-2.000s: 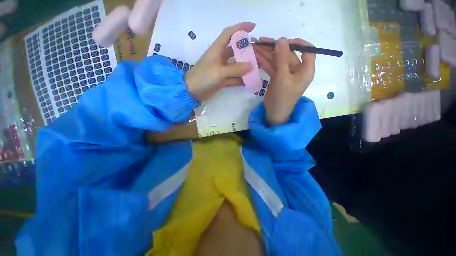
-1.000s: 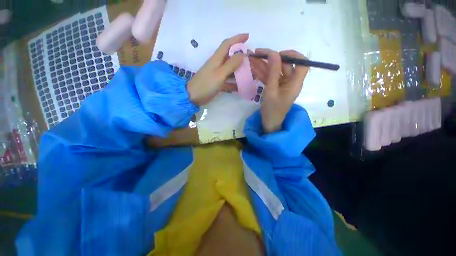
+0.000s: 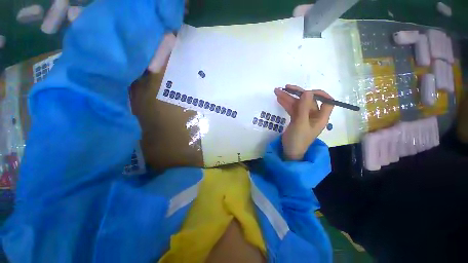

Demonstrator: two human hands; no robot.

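My right hand (image 3: 306, 115) holds a thin black pencil-like tool (image 3: 336, 101) like a pen, its tip pointing left above the white board (image 3: 231, 61). Below the hand and to its left, small dark adhesive pieces (image 3: 200, 103) lie in rows on white, with one piece (image 3: 201, 74) lying apart. My left hand is out of the picture; only its blue sleeve shows, reaching to the top edge at left. What the left hand holds cannot be seen. A pink housing (image 3: 163, 53) lies beside the sleeve, partly covered by it.
Brown cardboard (image 3: 167, 131) lies left of the board. The full sticker sheet (image 3: 46, 67) is mostly hidden by the sleeve. A grey metal bracket (image 3: 324, 18) stands at the far edge. Pink housings (image 3: 400, 141) line the right side by a clear wrap (image 3: 379, 87); others lie on the green surface (image 3: 231, 10).
My left hand has left the board and gone out at the top left; the pink housing it held is gone from view. My right hand has moved slightly right and nearer me, still with the tool.
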